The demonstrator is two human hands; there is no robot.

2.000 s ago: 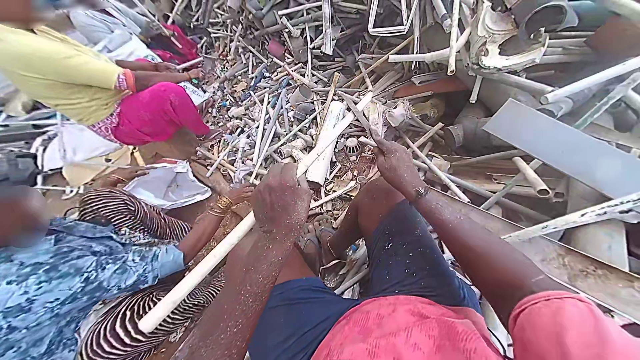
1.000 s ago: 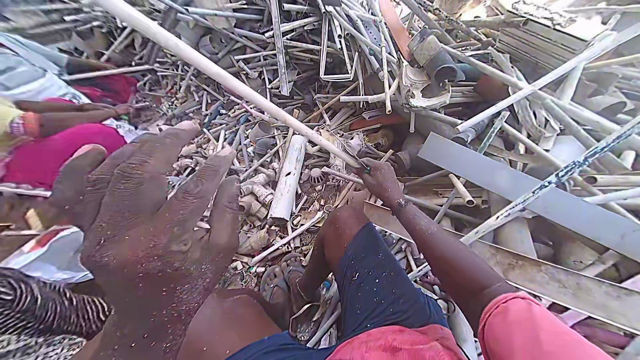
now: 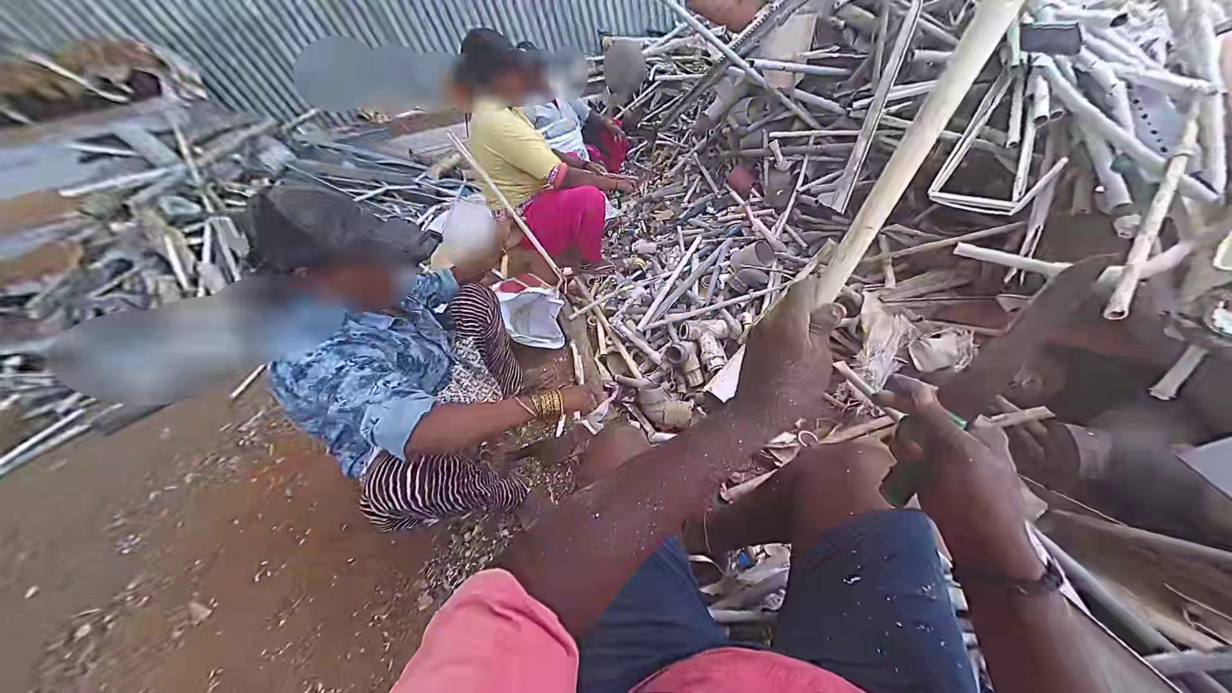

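My left hand (image 3: pixel 784 356), in the middle of the head view, is closed around the lower end of a long white plastic pipe (image 3: pixel 910 154). The pipe slants up and to the right, out of the top edge. To the right and lower, my right hand (image 3: pixel 958 462) is closed on a tool with a green handle (image 3: pixel 903 481); its kind is not clear. The tool's thin front part points up and left toward my left wrist. Specks of white dust lie on my left forearm.
A person in a blue patterned shirt (image 3: pixel 361 356) sits close at my left, and another in a yellow top (image 3: pixel 510 149) sits farther off. Pipe fittings (image 3: pixel 707 346) and a large heap of white pipes (image 3: pixel 1107 106) lie ahead and right. A corrugated metal wall (image 3: pixel 241 48) stands behind.
My left hand, apart from the pipe with its fingers spread one second ago, has closed on the pipe. The view has swung far to the left.
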